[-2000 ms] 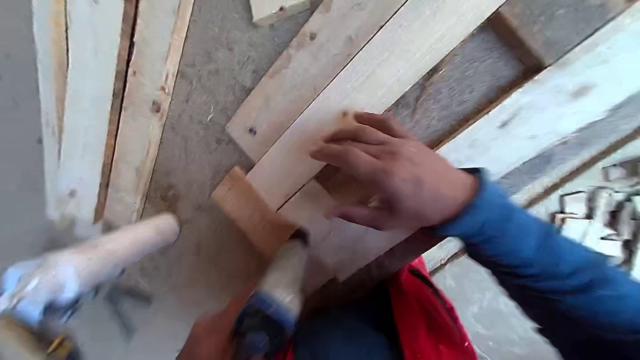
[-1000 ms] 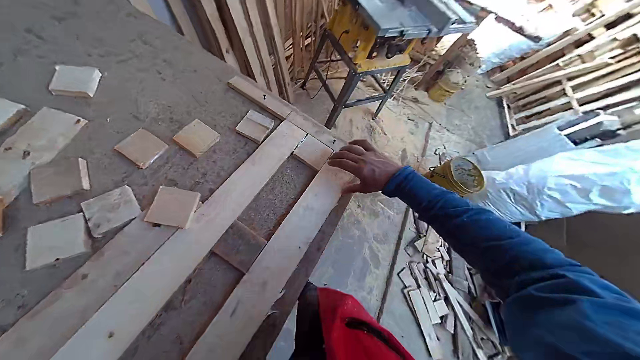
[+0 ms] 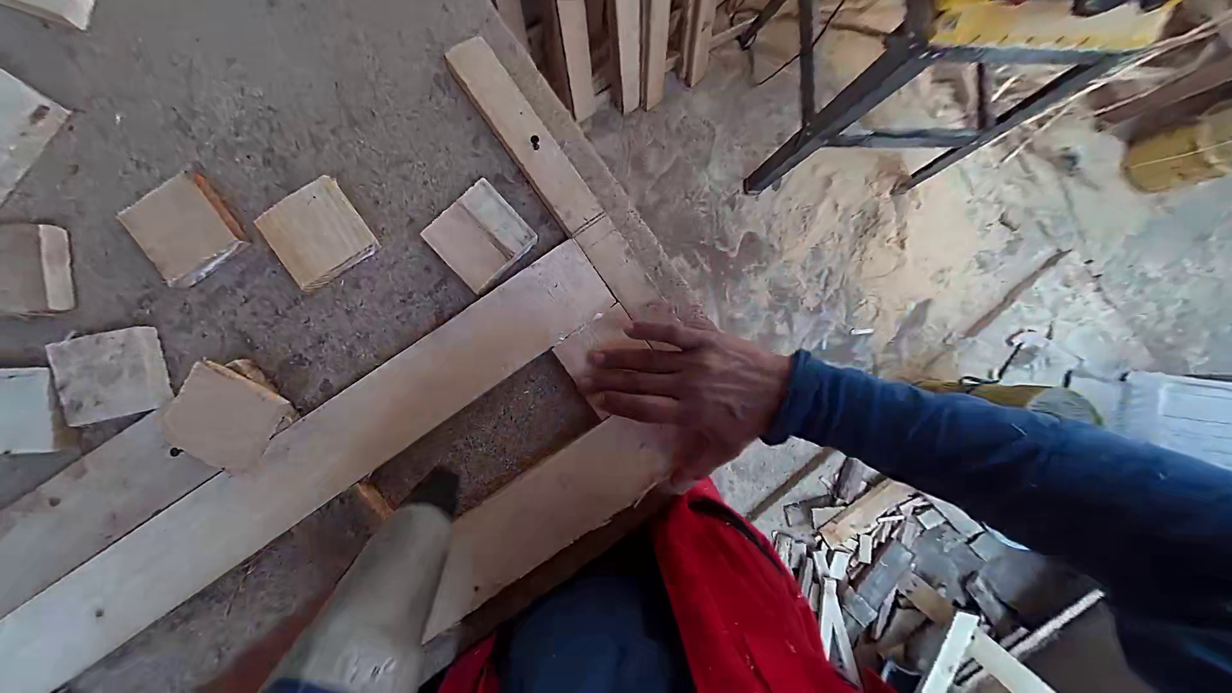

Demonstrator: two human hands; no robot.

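Note:
My right hand [image 3: 674, 390], in a blue sleeve, lies flat with fingers extended over a short wooden block [image 3: 589, 337] and the end of a wooden board [image 3: 549, 510]. The block sits between this board and a longer parallel board [image 3: 385, 395]; their ends meet a crosswise wooden strip [image 3: 616, 265]. At the bottom left, a grey cylindrical tool part [image 3: 385, 577] with a black end points up toward the gap between the boards. My left hand cannot be made out; a reddish-brown blur lies beside the tool.
Several square wood blocks [image 3: 318, 231] are scattered at the left. Another narrow board [image 3: 525, 135] lies along the surface's edge. Beyond it stand the dark metal legs of a yellow machine [image 3: 857, 106]. Wood offcuts [image 3: 885, 568] are heaped at the lower right.
Two seconds ago my left hand was partly visible by the tool; one second ago the tool was out of view. My right hand stays at the board ends since then. The view has shifted greatly.

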